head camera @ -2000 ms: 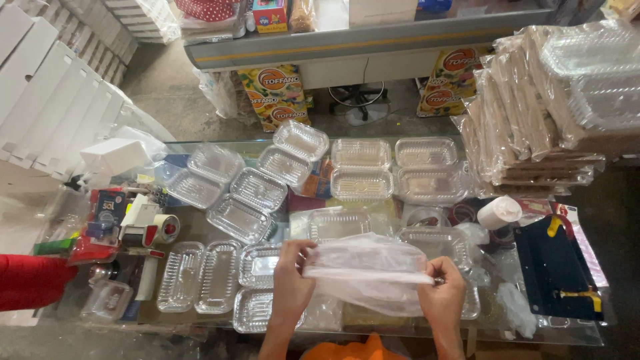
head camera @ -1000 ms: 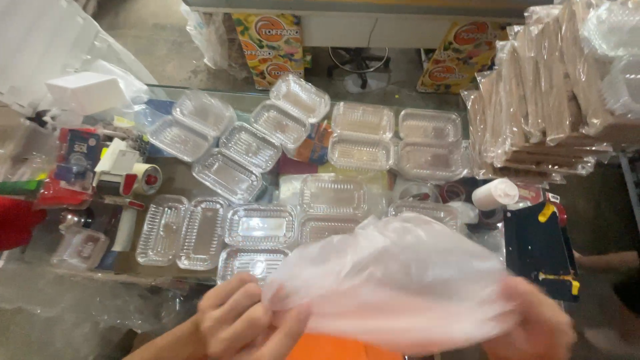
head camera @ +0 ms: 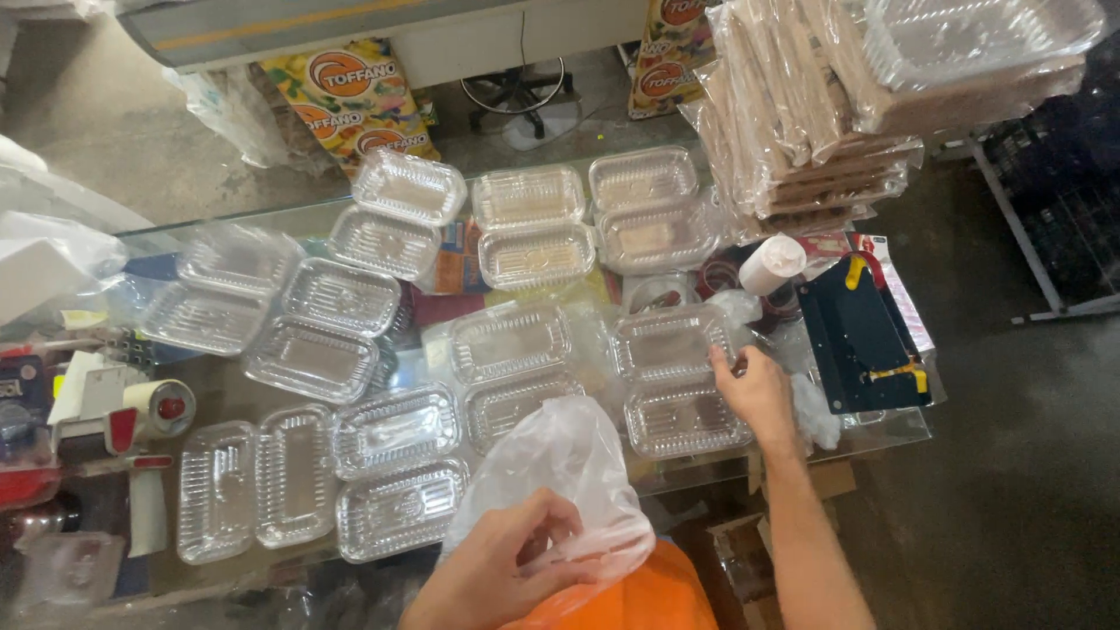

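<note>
My left hand (head camera: 525, 542) grips a translucent white plastic bag (head camera: 569, 455), which hangs puffed out at the near edge of the glass table. My right hand (head camera: 754, 389) is at the right side of an open clear plastic clamshell container (head camera: 682, 385), thumb and forefinger at its rim; whether they pinch it cannot be told. Behind the bag lies another clear clamshell (head camera: 512, 341), partly covered. More open clamshells, such as one upright pair (head camera: 402, 507) and one at the back (head camera: 534, 227), lie across the glass.
A tape dispenser (head camera: 122, 402) stands at the left. At the right are a white roll (head camera: 772, 262), a dark board with yellow clips (head camera: 862, 337) and crumpled plastic (head camera: 814, 411). A tall stack of wrapped brown packs (head camera: 814, 131) rises at the back right, with clear containers on top.
My right hand has let go of the bag and moved to the clamshell at the right. The bag, held by both hands before, now hangs from my left hand alone.
</note>
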